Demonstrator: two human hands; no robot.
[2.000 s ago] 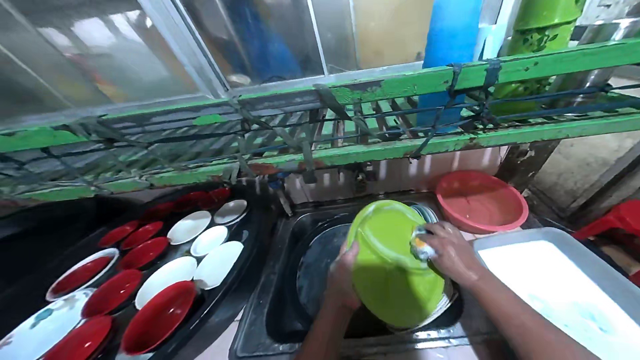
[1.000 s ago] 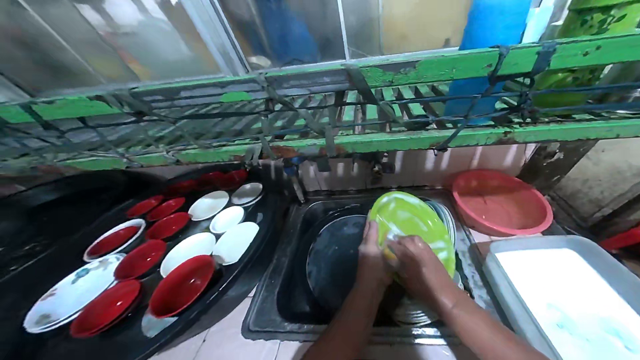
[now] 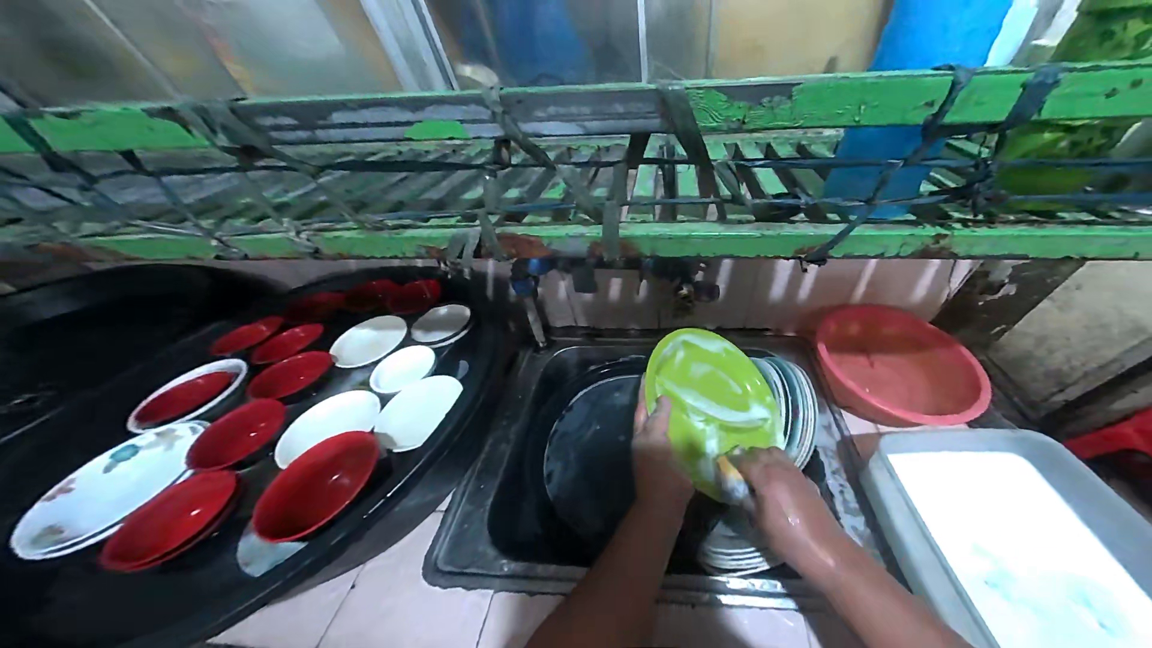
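My left hand (image 3: 661,450) grips the left edge of a soapy lime-green plate (image 3: 715,391), tilted above the sink (image 3: 517,504). A yellowish sponge (image 3: 733,477) is in my right hand (image 3: 783,499), against the plate's lower right part. Behind and below the green plate, stacked white plates (image 3: 801,409) stand in the sink's right side, with more plates (image 3: 738,544) under my right wrist. A large dark round pan or lid (image 3: 589,450) lies in the sink to the left of my left hand.
A big black tub (image 3: 360,531) at left holds red bowls (image 3: 315,486) and white dishes (image 3: 328,427). At right are a red plastic basin (image 3: 900,364) and a grey tub (image 3: 1035,441) of whitish liquid. A green slatted rack (image 3: 576,238) spans above the sink.
The green plate was broad and nearly face-on two seconds ago; it is now tilted. My right hand with the sponge has moved from the plate's upper right to its lower edge.
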